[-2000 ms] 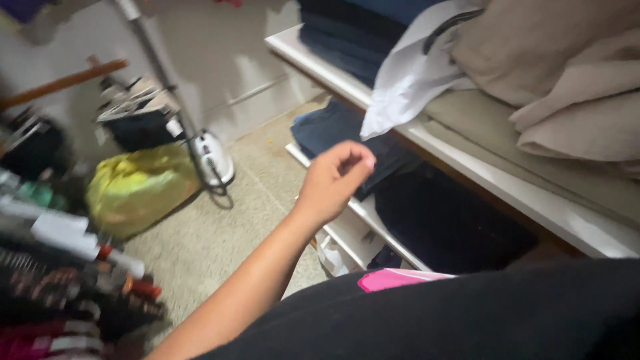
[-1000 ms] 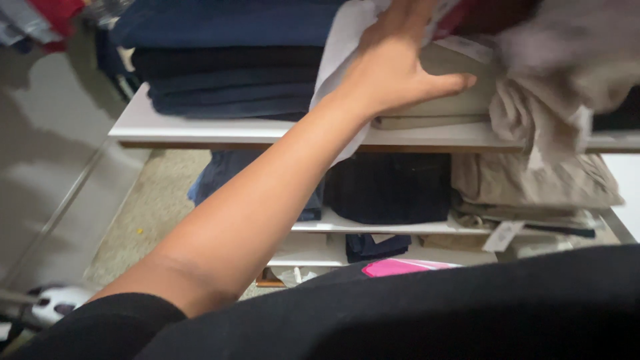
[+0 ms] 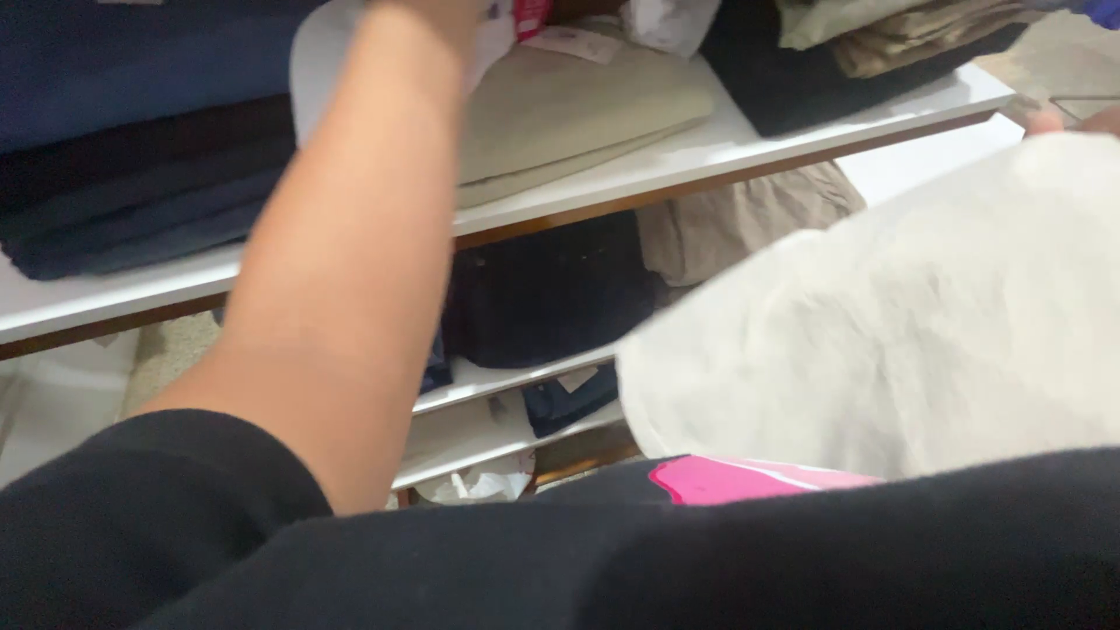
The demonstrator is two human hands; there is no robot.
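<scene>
My left forearm reaches up over the shelves, and the left hand lies past the top edge of the view. Beside the forearm are a white cloth (image 3: 319,66) and a folded khaki garment (image 3: 586,114) with a paper tag (image 3: 573,42) on top. At the right edge, the fingertips of my right hand (image 3: 1059,121) show at the upper edge of a large off-white cloth garment (image 3: 884,324), which hangs from them across the lower right. The rest of that hand is hidden or out of view.
Dark folded clothes (image 3: 140,184) are stacked left on the white upper shelf (image 3: 726,157); black and olive garments (image 3: 919,39) lie to its right. Lower down are a dark folded garment (image 3: 551,293), a wrinkled taupe one (image 3: 752,219) and a navy one (image 3: 569,398).
My left hand, open over the upper shelf a second ago, has passed out of view at the top. The off-white garment and my right fingertips now show at the right. The view has shifted.
</scene>
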